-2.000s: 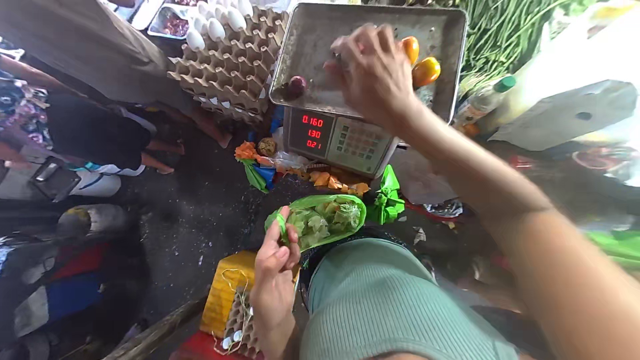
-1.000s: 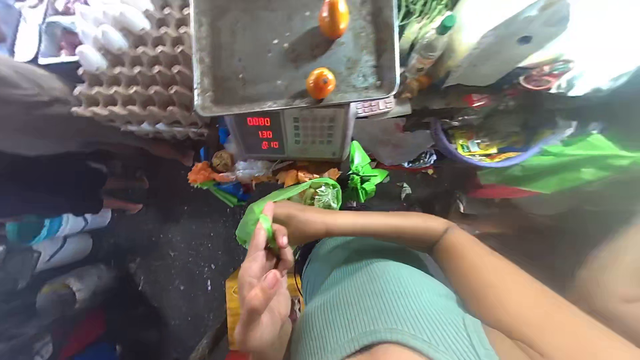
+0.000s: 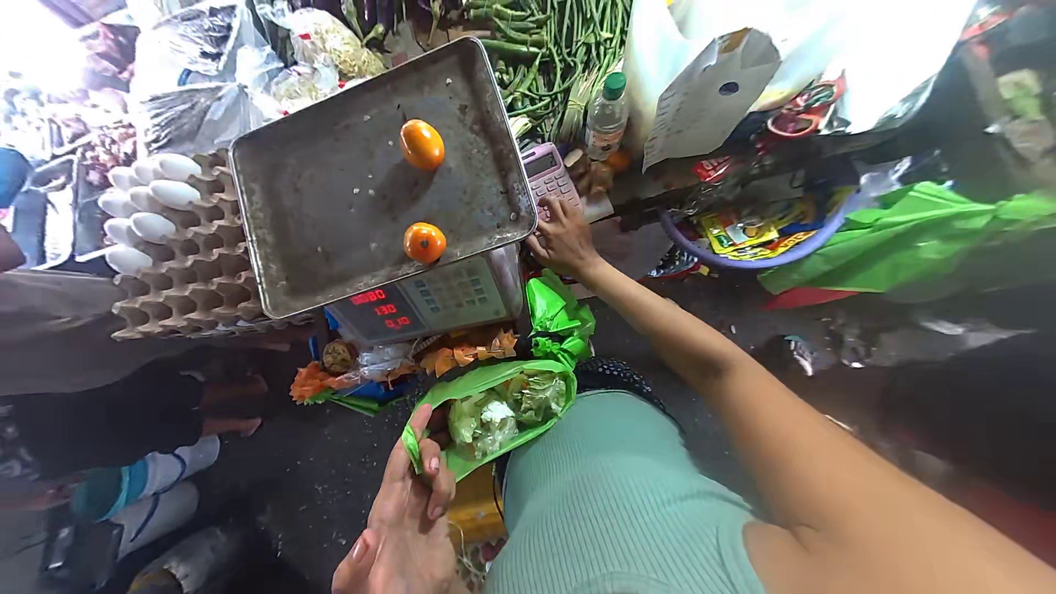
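Observation:
My left hand [image 3: 412, 503] grips the rim of a green plastic bag [image 3: 470, 384], whose mouth gapes toward me. Inside it lie clear plastic packets with pale green and white contents [image 3: 495, 412]. My right hand [image 3: 565, 235] reaches to a pink calculator [image 3: 551, 177], its fingers at the lower keys. Left of that hand stands a digital scale [image 3: 421, 301] with red lit digits. Two orange tomatoes [image 3: 422, 144] [image 3: 425, 242] rest apart on the scale's metal tray [image 3: 330, 190].
Left of the scale, stacked egg cartons [image 3: 186, 276] hold white eggs [image 3: 153, 226]. Green string beans [image 3: 577, 49] and a green-capped bottle [image 3: 608, 115] lie beyond the calculator. A purple basin [image 3: 751, 262] with packets is at right. A person's legs [image 3: 235, 404] show at left.
My right hand has moved from over the tray, to the green bag, then to the calculator. The dark red bulb seen on the tray earliest is gone from it. The view has shifted.

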